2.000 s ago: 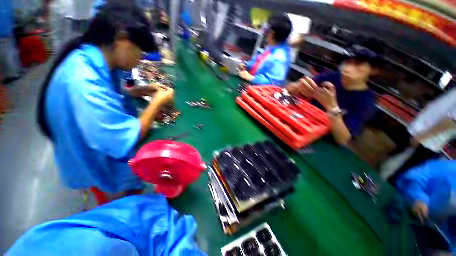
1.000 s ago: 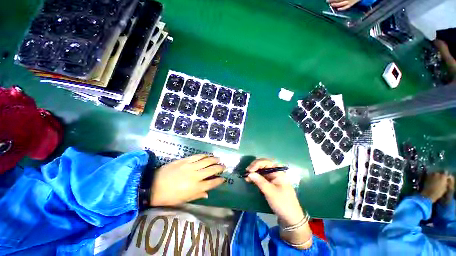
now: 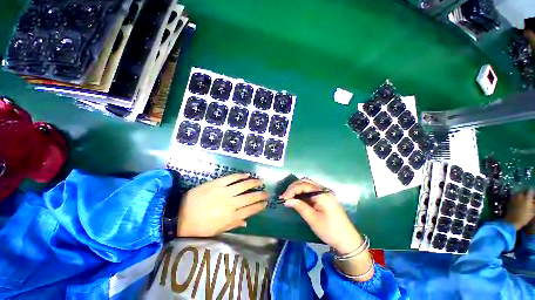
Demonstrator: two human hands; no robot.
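Note:
A pale sheet with rows of tiny dark rings (image 3: pixel 196 174) lies flat on the green bench, partly hidden under my left hand. My left hand (image 3: pixel 223 205) rests palm down on it, fingers spread and pointing right. My right hand (image 3: pixel 320 214), with bracelets at the wrist, pinches a thin dark pen-like tool (image 3: pixel 311 194). The tool's tip is at the sheet's right end, near my left fingertips. Just beyond lies a white carrier sheet (image 3: pixel 227 154) with rows of black rounded-square parts (image 3: pixel 237 117).
A stack of blister trays (image 3: pixel 64 44) stands at upper left, a red fan (image 3: pixel 29 143) at left. More loaded sheets (image 3: pixel 392 137) and a small white square (image 3: pixel 343 96) lie right. A metal bar (image 3: pixel 493 109) juts in at right. Another person's hands (image 3: pixel 521 208) are at far right.
Two seconds ago the view faced up the line; now it looks down at the bench. Over the last second, both hands stay near the ringed sheet and the tool remains in my right hand.

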